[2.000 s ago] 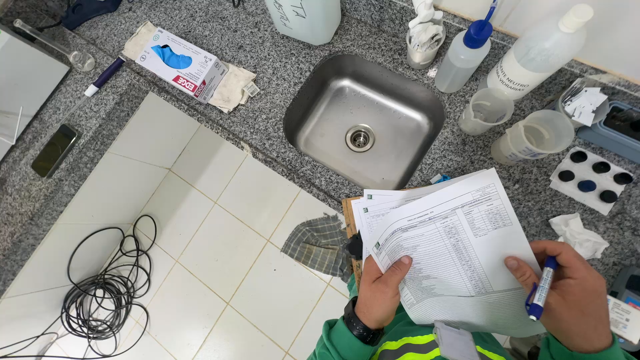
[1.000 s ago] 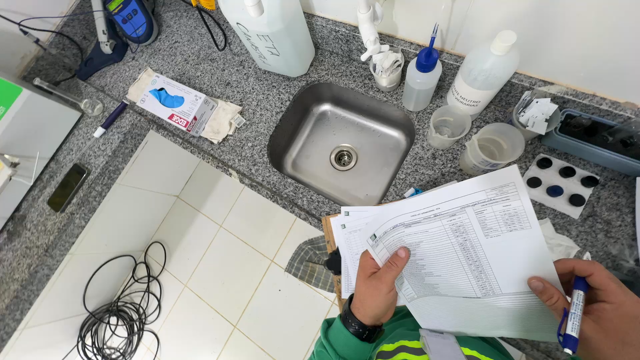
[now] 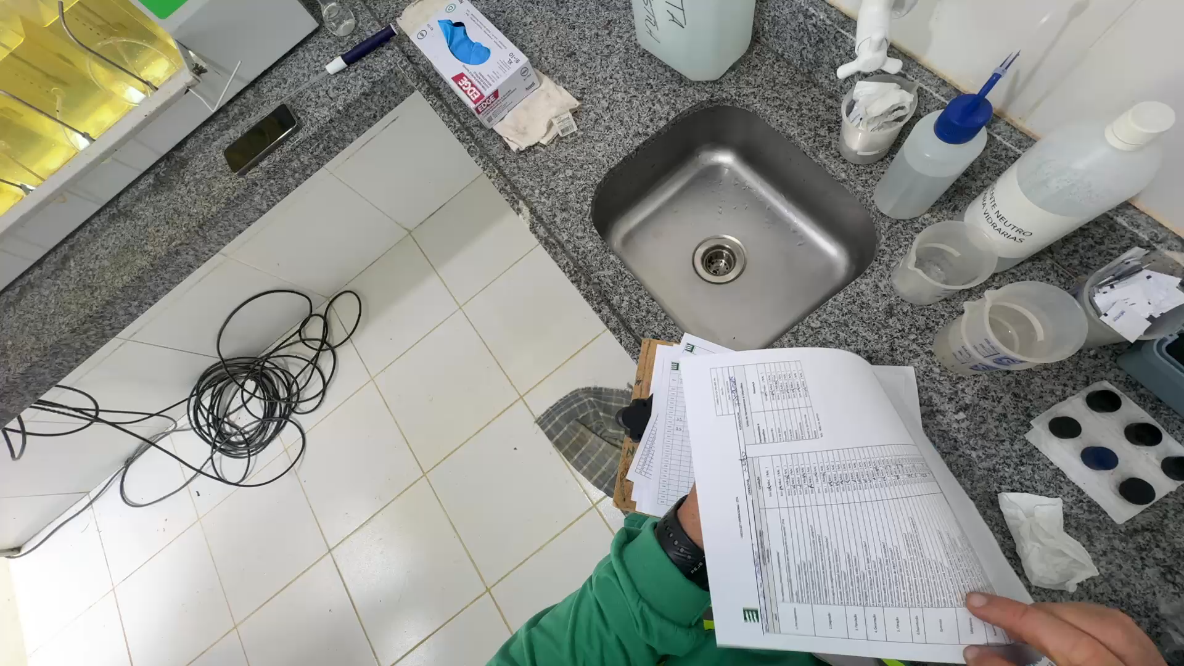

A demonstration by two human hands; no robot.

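Note:
A printed form sheet (image 3: 832, 518) with tables, its upper end curled, lies over more papers (image 3: 664, 416) on a wooden clipboard (image 3: 642, 370) with a black clip. My left hand (image 3: 689, 518) is almost wholly hidden behind the sheet; only a bit of skin shows above the black wristwatch (image 3: 681, 550), so its grip cannot be seen. At the sheet's lower right corner, my right hand (image 3: 1064, 629) has the paper's edge between its fingers and thumb. The hand is cut off by the frame's edge, and no marker shows in it.
Behind the papers is a steel sink (image 3: 735, 222) in a granite counter. Plastic beakers (image 3: 1008, 328), a wash bottle (image 3: 930, 157) and a large detergent bottle (image 3: 1064, 185) stand right of it. Black discs (image 3: 1101, 458) lie on white paper beside crumpled tissue (image 3: 1045, 541). Coiled black cable (image 3: 245, 398) lies on the floor.
The top sheet has been turned, so its printing now runs another way. My left hand has gone out of sight behind it. The blue marker seen earlier in my right hand no longer shows.

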